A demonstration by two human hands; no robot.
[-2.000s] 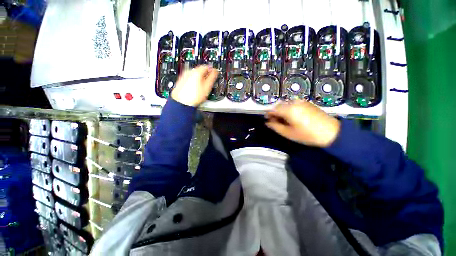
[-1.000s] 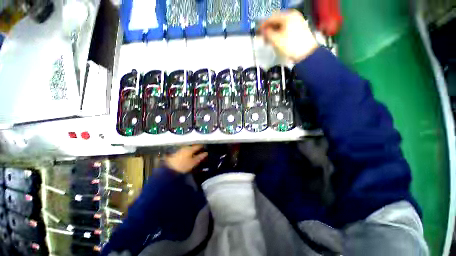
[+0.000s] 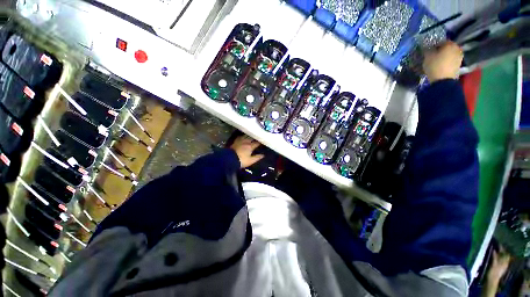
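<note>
A slanted row of open black housings lies on a white fixture, with green board patches, red wires and white rods showing. My right hand is stretched out at the upper right, at the right end of the blue parts bins; its fingers are blurred near a thin dark rod, and any hold on something is unclear. My left hand is low, below the fixture's near edge in front of my body, partly in shadow; what it holds cannot be told. My right sleeve borders the row's right end.
A white machine with a red square switch and round red button stands at the upper left. Stacked black units with white rods fill the left. The green belt runs along the right. Another person's hand shows at the lower right.
The view has turned, so the row now slants down to the right. My right hand stays reached out over the bin area, now at its right end. My left hand remains low near my body.
</note>
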